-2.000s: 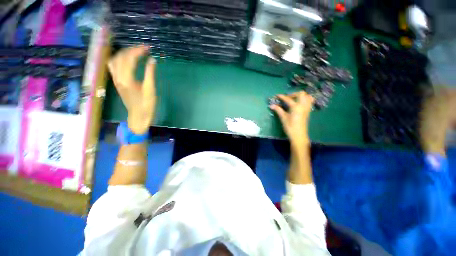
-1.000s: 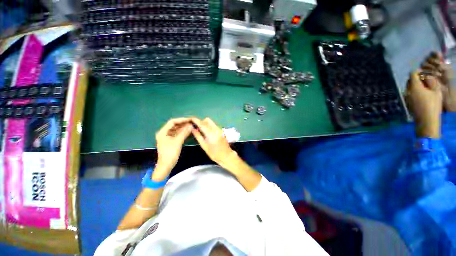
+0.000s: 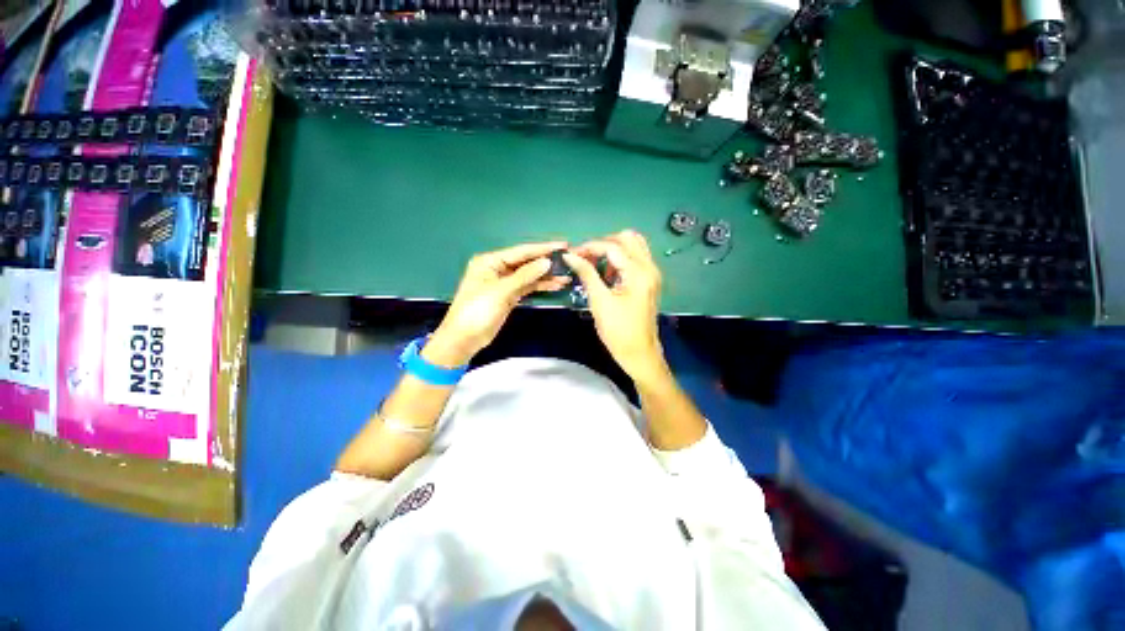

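Note:
My left hand [image 3: 496,291] and my right hand [image 3: 621,293] meet over the front edge of the green mat. Their fingertips are together on a small dark part [image 3: 561,263], mostly hidden by the fingers, so its shape cannot be told. Two small round wired modules [image 3: 700,228] lie side by side on the mat to the right of my right hand, each with a thin curly lead. More round modules lie heaped [image 3: 796,185] farther right. The white pieces at the mat's front edge are mostly hidden behind my hands.
A pink and white carton [image 3: 154,358] at left bears rows of square black parts [image 3: 105,174]. Clear blister trays [image 3: 438,62] stack at the back, beside a silver-white metal box [image 3: 687,80]. A black parts tray [image 3: 997,203] and a small bottle [image 3: 1044,31] are at right.
Since the first frame, my hands have come together at the mat's front edge around the small part. Since the second, the view has shifted and the neighbour's hands have left the picture.

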